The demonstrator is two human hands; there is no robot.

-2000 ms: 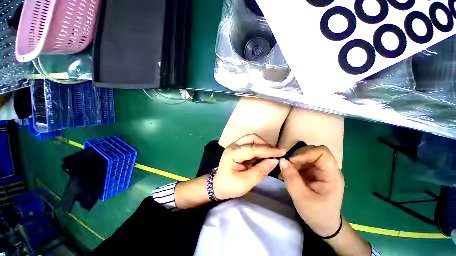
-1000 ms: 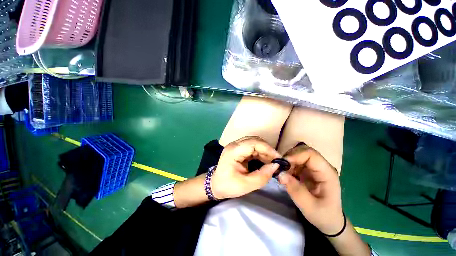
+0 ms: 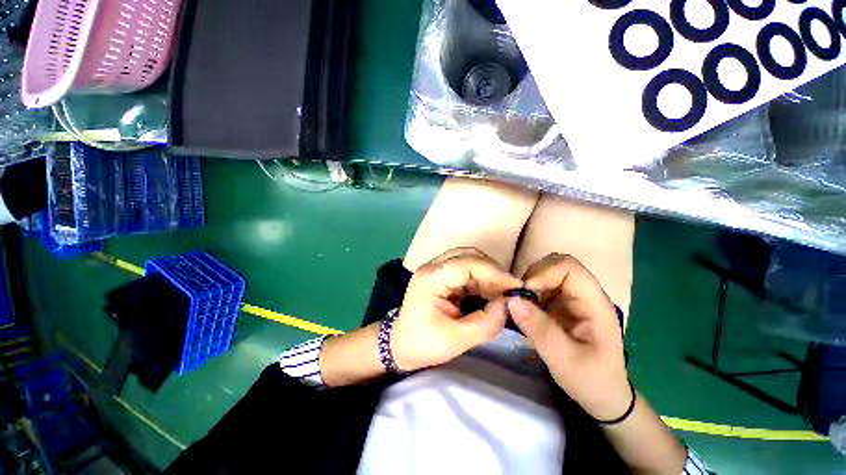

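Note:
A small round black part (image 3: 521,295) is held between the fingertips of both hands above my lap. My left hand (image 3: 452,314) grips its left side and my right hand (image 3: 577,336) grips its right side, with the thumb on it. The fingers hide most of the part, and I cannot tell whether a ring is on it. A white release liner sheet (image 3: 594,111) with rows of black adhesive rings (image 3: 674,99) lies on a clear blister tray (image 3: 429,116) at the upper right. One tray pocket holds a black part (image 3: 487,83).
A pink basket (image 3: 116,46) and a long dark pad (image 3: 239,79) lie on the green bench (image 3: 378,83) at the upper left. A blue crate (image 3: 209,301) with black material stands on the floor at left. Metal stand legs (image 3: 720,320) are at right.
The black part, turned to show its round rim a second ago, is now tilted flatter between the fingertips. My right hand has shifted slightly up and left. Both hands still hold it.

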